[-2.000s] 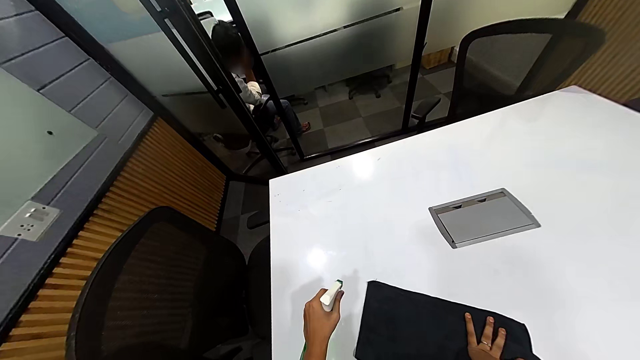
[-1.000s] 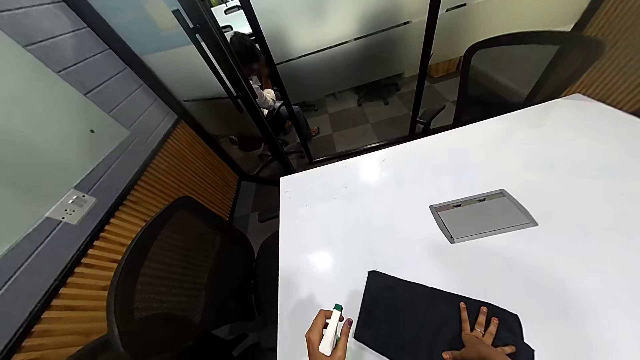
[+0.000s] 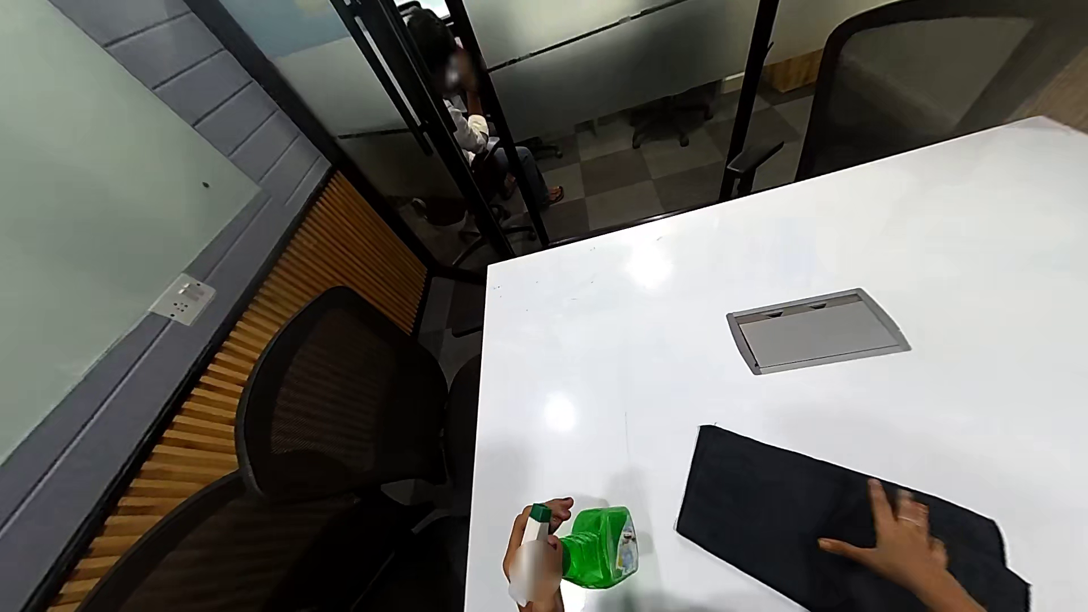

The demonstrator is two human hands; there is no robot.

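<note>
A green spray bottle with a white trigger head and green nozzle is tilted sideways over the white table near its left edge. My left hand grips it around the trigger head. A folded black cloth lies on the table to the right of the bottle. Spread on top of that cloth is my right hand, fingers apart, a ring on one finger; it presses or rests there without gripping it.
The white table has a grey flush cable hatch. Black mesh chairs stand along the left and beyond the far edge. A person sits behind the glass partition. A wall socket is at left.
The left hand has turned the spray bottle so that its green body now shows; earlier only its head showed. The right hand stays on the black cloth, its fingers shifted slightly.
</note>
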